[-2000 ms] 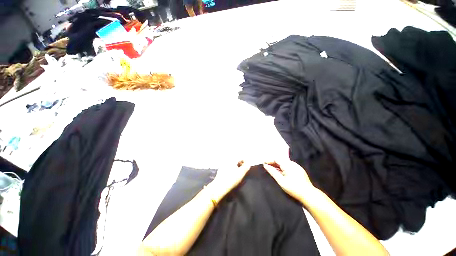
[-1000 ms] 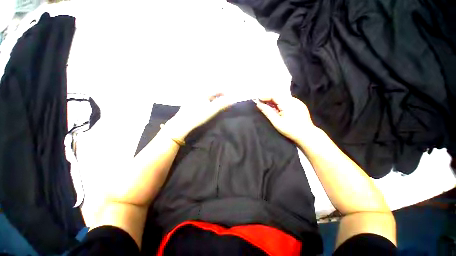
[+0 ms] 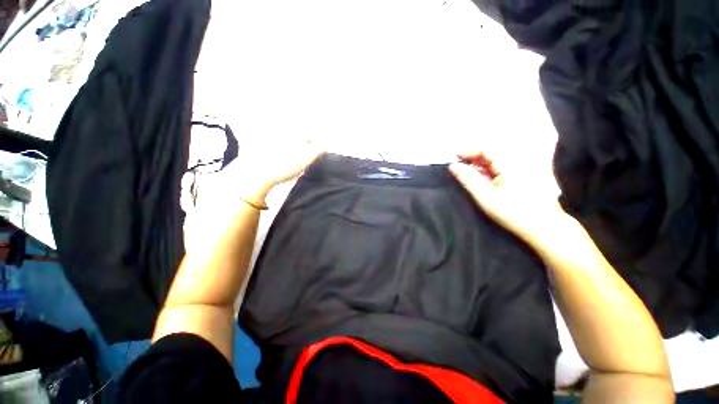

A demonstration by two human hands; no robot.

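A black skirt (image 3: 378, 245) lies from the white table down over the wearer's lap, its straight waistband (image 3: 351, 168) at the top. A small pale label (image 3: 384, 172) shows at the middle of the waistband. My left hand (image 3: 288, 164) holds the waistband's left end; its fingers are washed out against the table. My right hand (image 3: 493, 185) holds the right end between thumb and fingers, with the fingertips curled behind. A small reddish or dark patch shows at the right fingers; I cannot tell if it is a tool.
A long folded black garment stack (image 3: 118, 173) lies at the left table edge, with a black and white strap loop (image 3: 230, 146) beside it. A crumpled black garment pile (image 3: 638, 158) is on the right. A red-edged apron (image 3: 347, 341) covers the lap. Blue floor shows lower left.
The hands have moved apart along the waistband, which is now spread straight with its label showing. The view has tilted down since the oldest frame and shifted left since the last.
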